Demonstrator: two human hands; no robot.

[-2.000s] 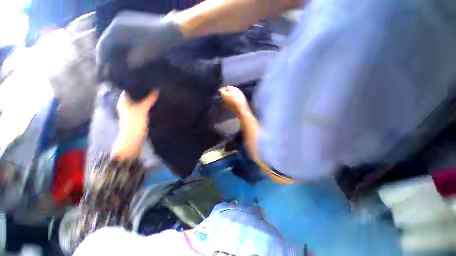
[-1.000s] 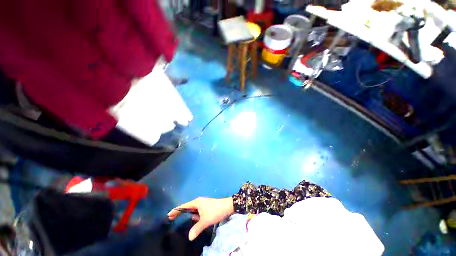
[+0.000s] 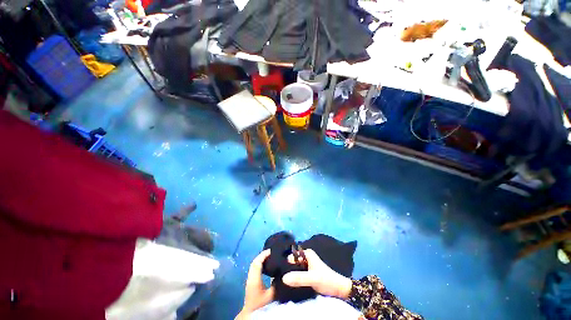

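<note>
A small bundle of black cloth [image 3: 332, 251] is held over my lap at the bottom centre. My left hand [image 3: 257, 284] grips its left side, with the thumb along the edge. My right hand [image 3: 313, 275] is on the middle of the cloth and holds small reddish thread snips [image 3: 298, 254], their tips pointing up. The fingers of my right hand partly hide the snips.
Dark red garments [image 3: 75, 219] and white cloth [image 3: 159, 281] hang close at left. A wooden stool [image 3: 247, 111] and a white and yellow bucket [image 3: 296, 103] stand on the blue floor. Beyond is a white table [image 3: 375, 72] with black garments [image 3: 294, 31] and a cutting machine [image 3: 466, 69].
The view has swung from the jacket and another person to the open floor. My left hand has come into view, and both hands are now together on the black cloth over my lap.
</note>
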